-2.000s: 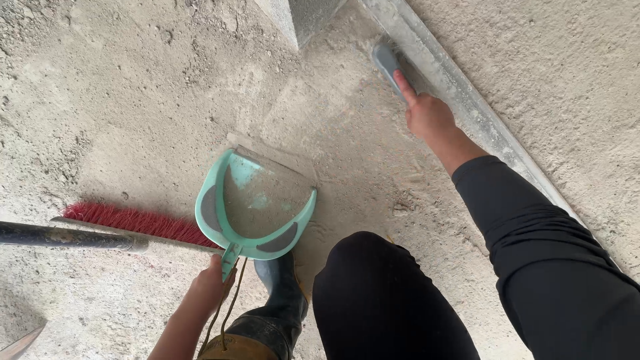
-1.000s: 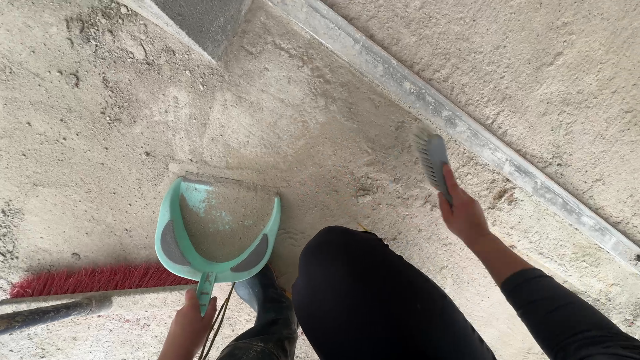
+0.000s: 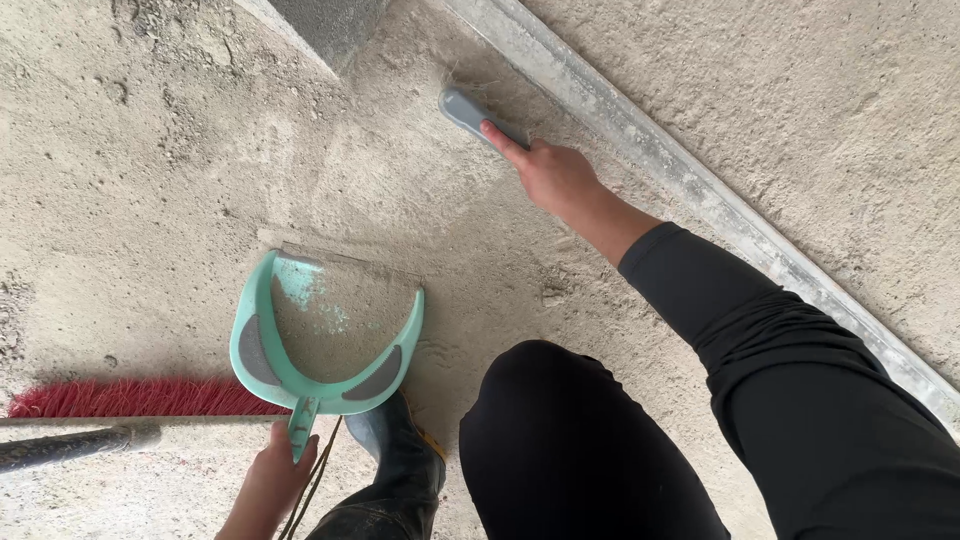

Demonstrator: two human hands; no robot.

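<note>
My left hand (image 3: 271, 476) grips the short handle of a mint-green plastic dustpan (image 3: 247, 330) with grey inserts. Grey-brown dust covers most of the pan's floor, and its lip rests on the dusty ground, facing away from me. My right hand (image 3: 551, 169) holds a grey hand brush (image 3: 471, 112) from above, the index finger stretched along its back. The brush is bristles down on the dusty floor, a little to the left of a long metal straightedge or bar; a few bristle tips show at its far side.
The long metal bar (image 3: 667, 165) runs diagonally across the rough concrete floor (image 3: 172, 202). A grey block (image 3: 322, 26) lies at the top. At lower left is a push broom with red bristles (image 3: 150, 397) and a dark handle (image 3: 60, 448). My rubber boot (image 3: 409, 465) stands beside the dustpan.
My right hand has moved the brush away from me, up and left toward the block; one second ago its bristles were visible, turned sideways. My left hand keeps its hold on the dustpan.
</note>
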